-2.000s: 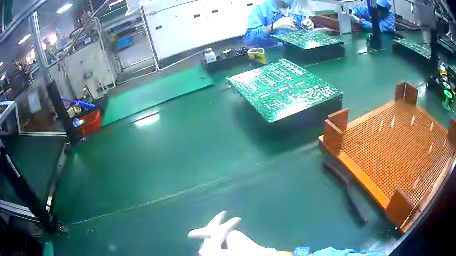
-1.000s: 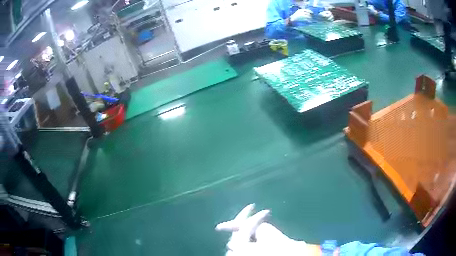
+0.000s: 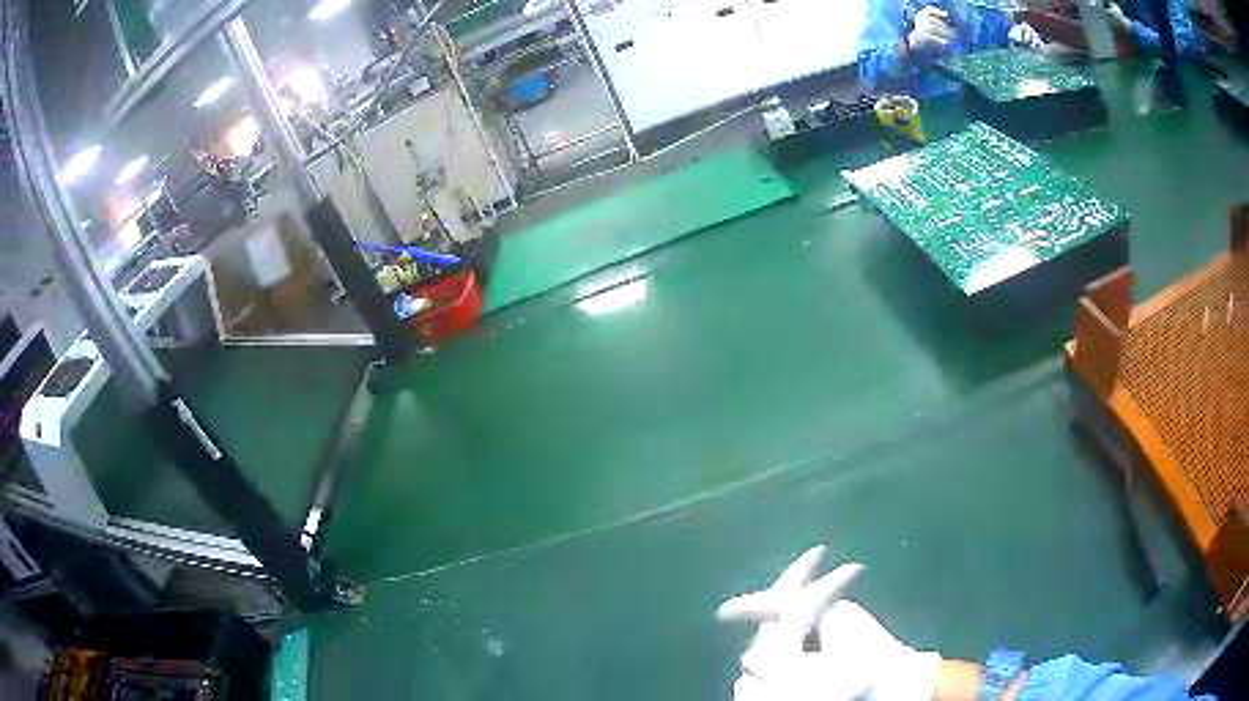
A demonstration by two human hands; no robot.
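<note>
My right hand (image 3: 822,637), in a white glove, is at the bottom, right of centre, above the green bench (image 3: 589,452). Its fingers are apart and nothing shows in it. My left hand is not in view. A green circuit board (image 3: 989,206) with silvery traces facing up lies on a dark slab at the upper right, beyond my hand. An orange ridged tray (image 3: 1189,377) with raised corner blocks stands at the right edge and is cut off by it.
A green mat (image 3: 637,230) lies at the back, with a red tool box (image 3: 441,308) at its left end. Aluminium-framed posts and a white blower (image 3: 62,397) are at left. A black crate (image 3: 151,657) is lower left. People in blue smocks (image 3: 897,48) work beyond another board (image 3: 1016,75).
The view has turned left, so the bench things sit further right in the picture and the tray is more cut off. The blower and crate show more. My right hand keeps much the same pose.
</note>
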